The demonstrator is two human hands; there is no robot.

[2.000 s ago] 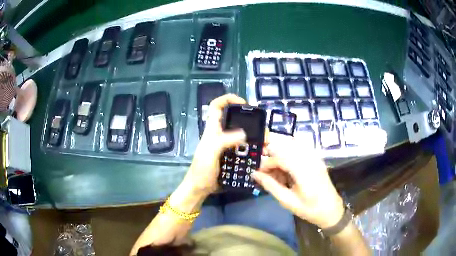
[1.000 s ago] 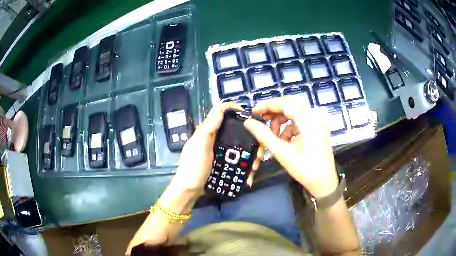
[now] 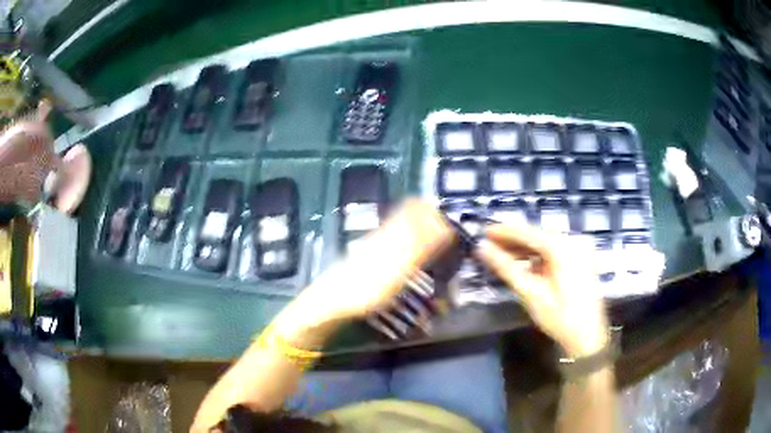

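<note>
My left hand (image 3: 397, 254) is closed around a black keypad phone (image 3: 407, 306), tilted below it, with motion blur over the keys. The hand covers its upper part. My right hand (image 3: 549, 275) is beside it, thumb and fingers close together. A small dark-rimmed piece, probably a screen lens (image 3: 467, 227), shows between the two hands; blur hides whether the right fingers grip it. The white-edged lens tray (image 3: 429, 152) lies behind my hands, with rows of dark-rimmed lenses. The clear phone tray (image 3: 296, 157) at left holds several phones, some showing pale labels.
A white paper piece (image 3: 680, 171) and a dispenser (image 3: 732, 241) are at the right. A pink fan (image 3: 73, 178) and a pale box (image 3: 54, 254) are at the left edge. Cartons with clear scraps (image 3: 676, 376) sit below the bench edge.
The view has shifted, so both trays appear farther right and lower than a second ago. The phone is more covered by my left hand, and my right hand has moved off the phone's top.
</note>
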